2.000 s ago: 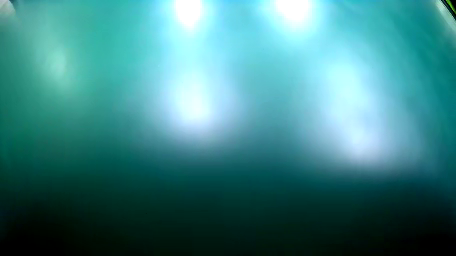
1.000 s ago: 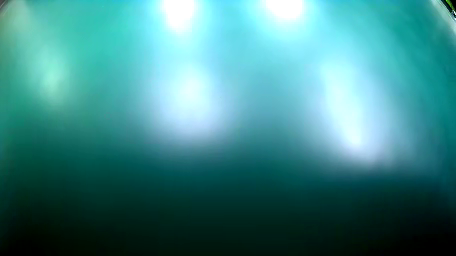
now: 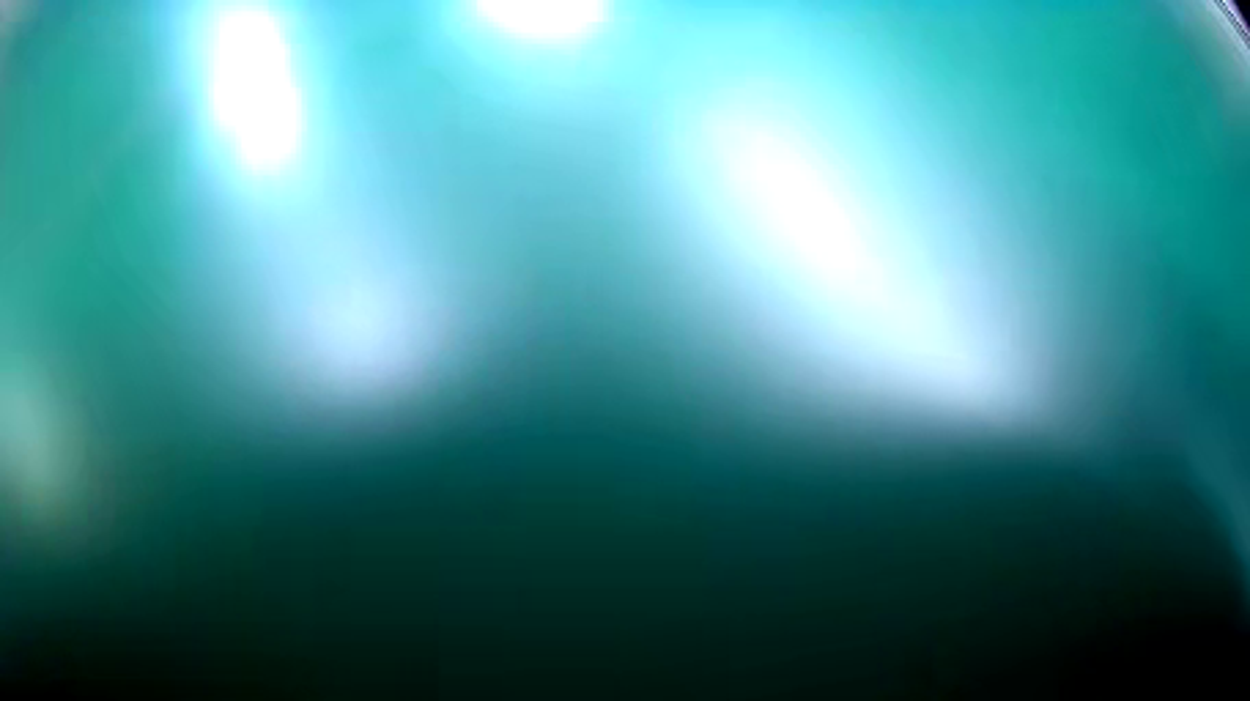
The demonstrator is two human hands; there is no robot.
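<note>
A blurred teal-green surface fills almost the whole head view, very close to the camera. It carries several bright white glare patches at the top, left and right of centre. Its lower part fades to near black. My left hand and my right hand are not in the picture. No clamp, cable or plug can be made out.
A thin pale and dark edge shows at the top right corner, too small to identify.
The glare patches at the top have shifted left, and the right patch is larger and more slanted. The bit of bright green at the top right corner is gone.
</note>
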